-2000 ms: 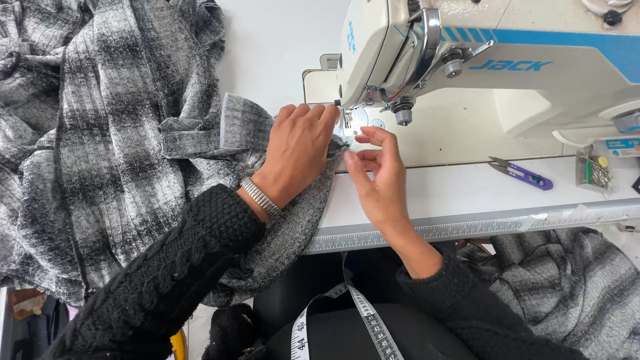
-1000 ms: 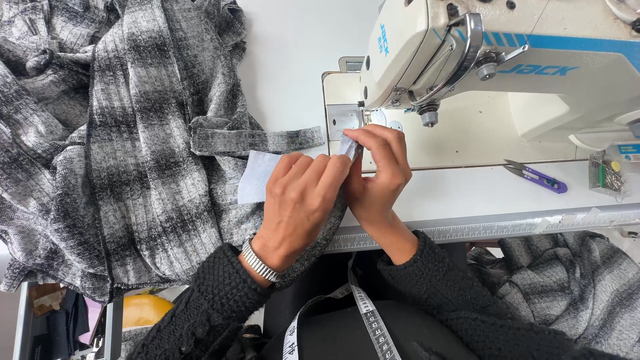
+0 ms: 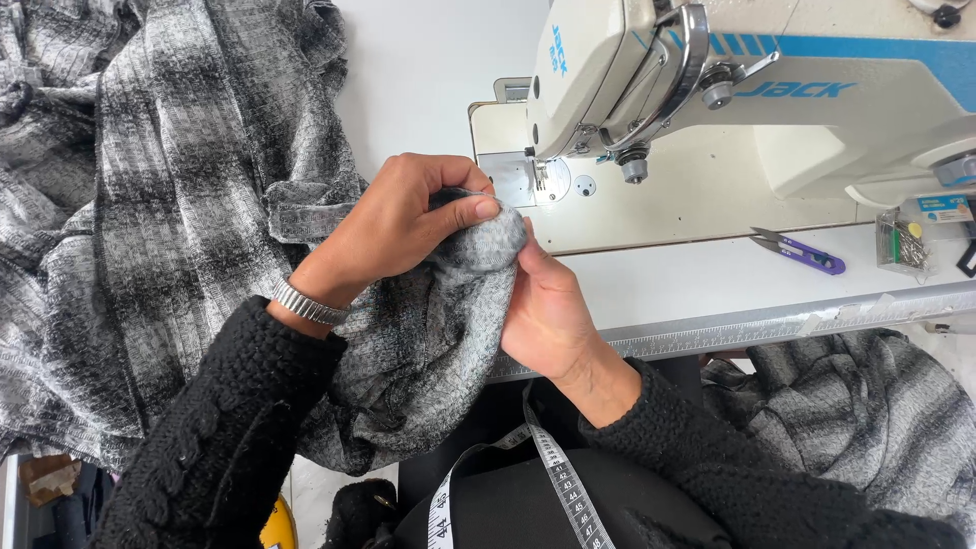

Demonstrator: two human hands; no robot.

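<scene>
A grey and black knit garment [image 3: 175,206] spreads over the left of the table and hangs past its front edge. My left hand [image 3: 419,217] pinches a folded edge of it between thumb and fingers, just in front of the sewing machine's needle plate [image 3: 507,175]. My right hand [image 3: 553,309] holds the same fold from the right, its fingers partly hidden behind the cloth. A narrow fabric strip [image 3: 309,221] lies beneath my left wrist. The presser foot [image 3: 541,177] of the Jack sewing machine [image 3: 717,99] stands behind the fold, with no cloth under it.
Purple thread snips [image 3: 804,253] and a clear box of pins [image 3: 903,244] lie at the right. A ruler strip [image 3: 686,339] runs along the table's front edge. A tape measure [image 3: 564,480] hangs over my lap. More plaid cloth [image 3: 869,412] is bunched below the table at right.
The pale piece that showed beside my left hand one second ago no longer shows. My hands now hold a rounded grey fold of the garment, and my right hand has turned palm up.
</scene>
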